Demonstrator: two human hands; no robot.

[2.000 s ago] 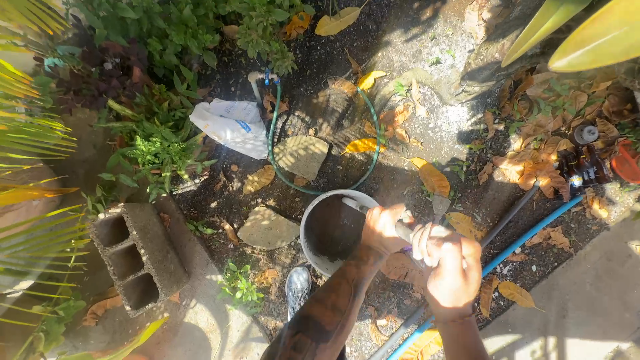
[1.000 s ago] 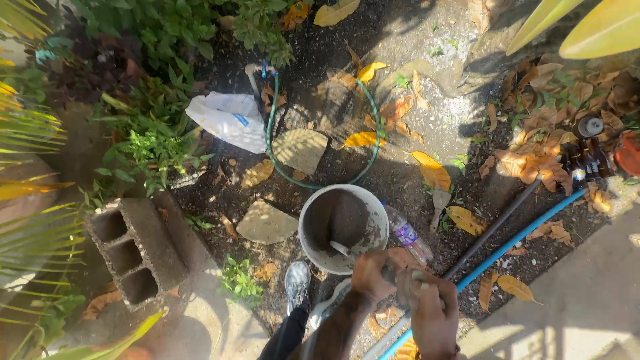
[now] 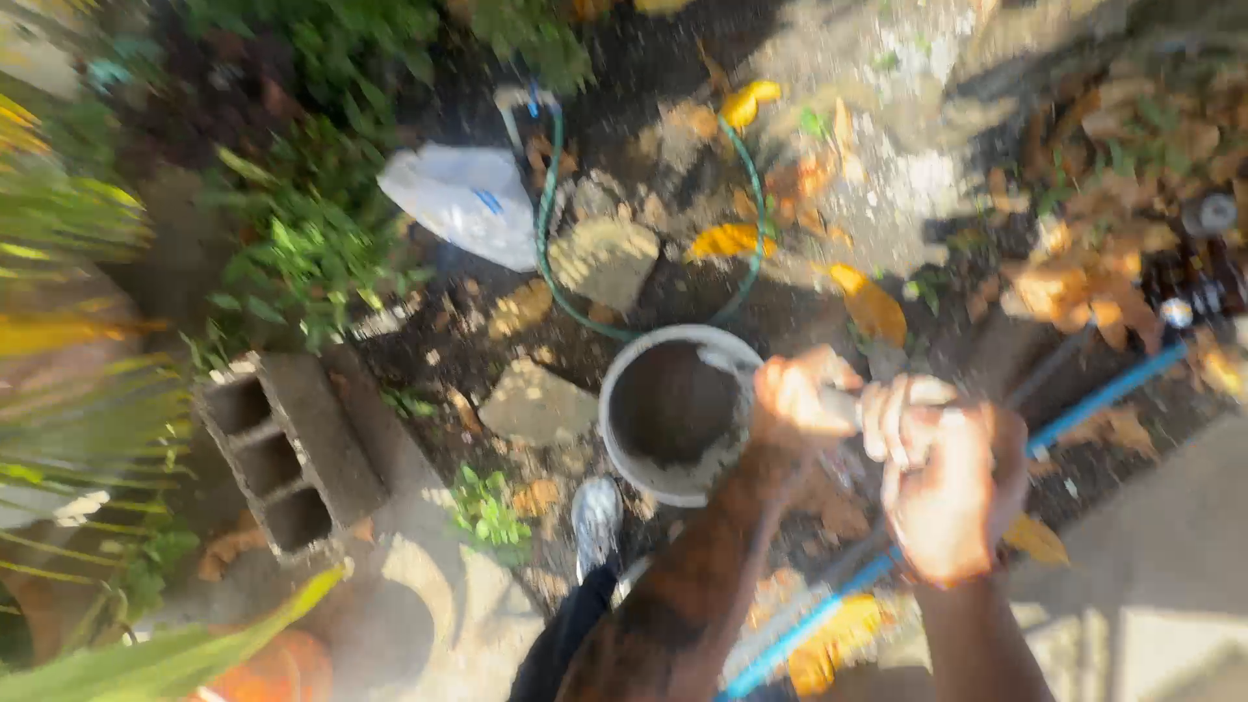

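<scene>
Both of my hands close around a pale handle (image 3: pixel 837 409) just right of a white bucket (image 3: pixel 624 439). My left hand (image 3: pixel 804 395) grips it nearest the bucket, its wrist overlapping the rim. My right hand (image 3: pixel 941 458) holds the handle farther right. What the handle belongs to cannot be told; blur and my hands hide much of it. Grey-brown material lies in the bucket, and wet grey smears coat its inner wall.
A hollow concrete block (image 3: pixel 341 439) lies left, near flat stones (image 3: pixel 541 405). A green hose (image 3: pixel 546 229) loops behind the bucket beside a white sack (image 3: pixel 468 200). A blue pipe (image 3: pixel 1102 398) runs diagonally at right, near dark bottles (image 3: pixel 1194 278). My shoe (image 3: pixel 597 517) is below the bucket.
Both hands have risen from the bucket's lower right to beside its right rim since one second ago. The pale tool part seen inside the bucket then no longer shows clearly.
</scene>
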